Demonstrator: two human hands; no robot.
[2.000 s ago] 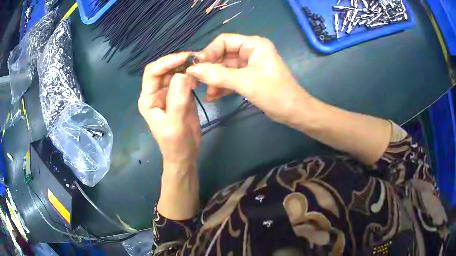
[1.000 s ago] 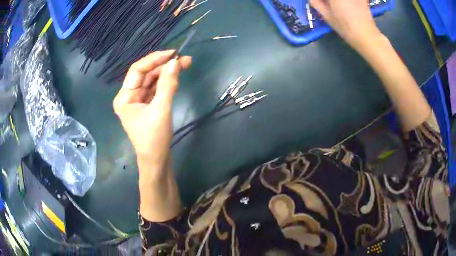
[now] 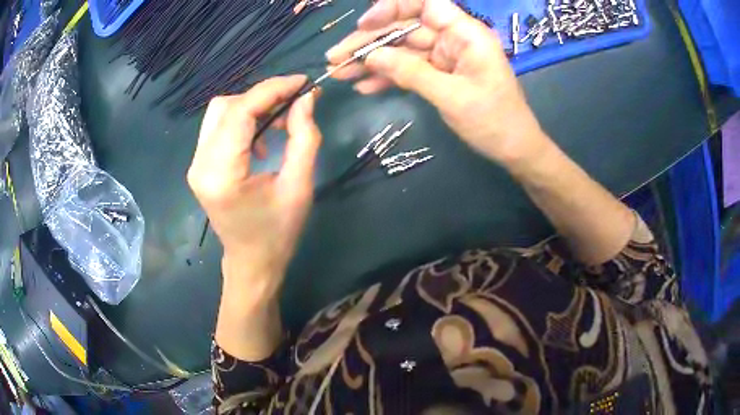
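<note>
My left hand (image 3: 255, 162) pinches a black wire (image 3: 280, 109) between thumb and forefinger. The wire's thin bright end points up and right toward my right hand. My right hand (image 3: 462, 81) holds a slim silver plug pin (image 3: 388, 39) between thumb and fingers, in line with the wire end. Whether the wire end is inside the pin is too small to tell. Several finished leads (image 3: 396, 150) with silver pins lie on the mat below my hands, their black wires running behind my left hand.
A pile of black wires (image 3: 203, 49) lies at the top left beside a blue tray edge (image 3: 101, 20). A blue parts tray (image 3: 560, 53) holds silver pins at the upper right. A clear bag of silver pieces (image 3: 65, 121) and a black box (image 3: 53, 292) are at the left.
My right hand has come back from the blue parts tray with a silver pin and now meets the wire in my left hand. The finished leads stay on the mat.
</note>
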